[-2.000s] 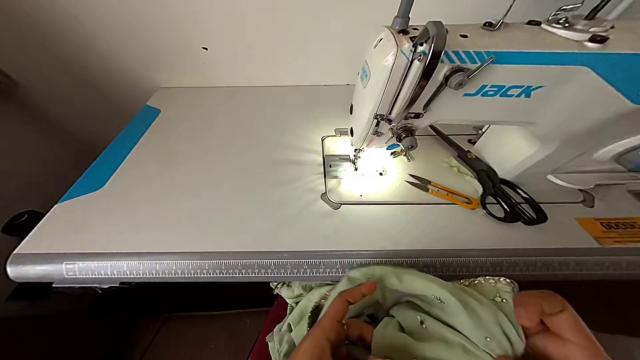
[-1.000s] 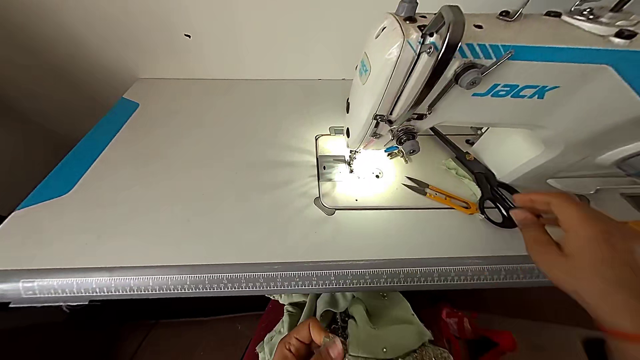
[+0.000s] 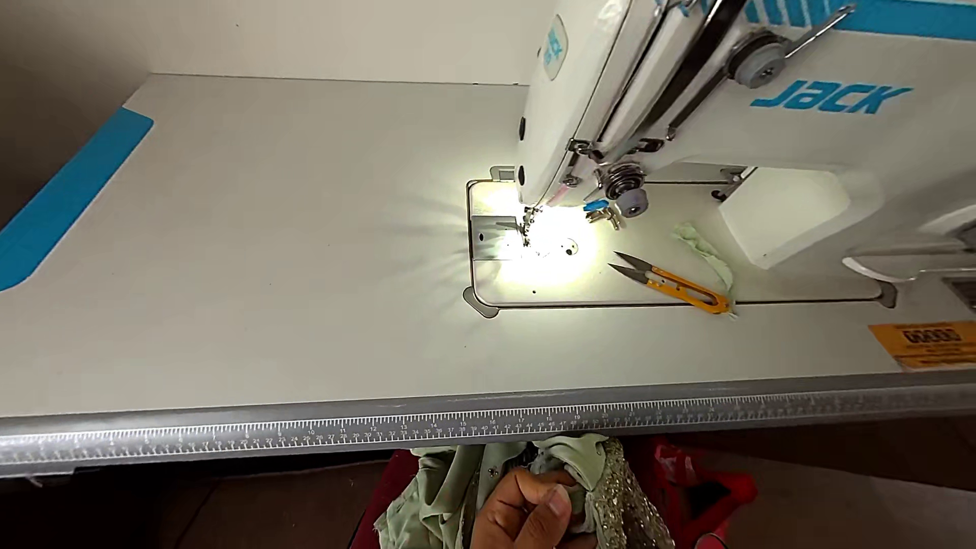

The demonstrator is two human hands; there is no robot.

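Below the table's front edge, my left hand (image 3: 526, 507) pinches a fold of light green fabric (image 3: 435, 496) between thumb and fingers. A band of gold sequins or beads (image 3: 621, 496) runs down the fabric just right of the hand. My right hand is not in view, and neither are the black-handled scissors. On the machine bed lie orange-handled thread snips (image 3: 675, 290), blades apart and pointing left. A pale green fabric scrap (image 3: 705, 255) touches them near the handle end. The Jack sewing machine (image 3: 610, 91) has its lamp lit over the needle area (image 3: 528, 225).
A ruler strip (image 3: 488, 423) runs along the white table's (image 3: 252, 252) front edge. An orange sticker with writing (image 3: 926, 343) is at the right. Below the table, a red item (image 3: 717, 496) lies right of the fabric.
My right hand, at the black scissors one second ago, has left the view; the scissors no longer lie on the machine bed. My left hand still holds the fabric. The view is closer.
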